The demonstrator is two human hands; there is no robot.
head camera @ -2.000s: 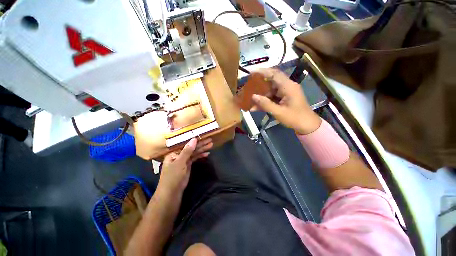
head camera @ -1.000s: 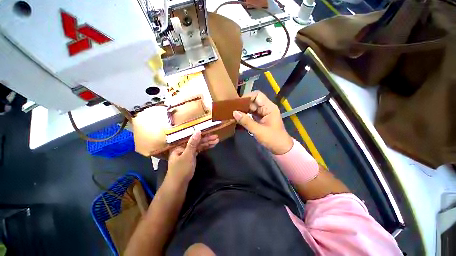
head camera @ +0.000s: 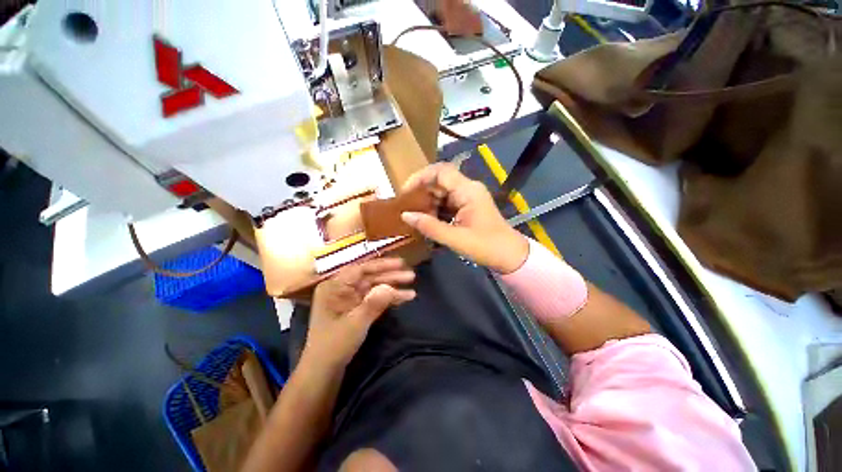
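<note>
The reddish-brown label patch (head camera: 386, 218) is pinched in my right hand (head camera: 466, 219), held over the right part of the template window. The yellow-orange sewing template (head camera: 342, 243) with a white front strip lies on the tan bag body (head camera: 284, 253) under the machine head. The patch and my hand hide part of the template. My left hand (head camera: 355, 300) is palm up with fingers apart and curled at the template's front edge, holding nothing. The silver clamp bracket (head camera: 355, 120) stands behind the template.
The white sewing machine head (head camera: 185, 120) is at upper left. A brown bag handle (head camera: 148, 263) sticks out below it. A blue basket (head camera: 189, 406) with brown bags is on the floor at lower left. Dark brown bags (head camera: 739, 184) lie on the right side table. Another patch (head camera: 459, 17) is on the machine table.
My right hand has brought the patch left, from beside the bag to over the template. My left hand has let go of the front edge and opened.
</note>
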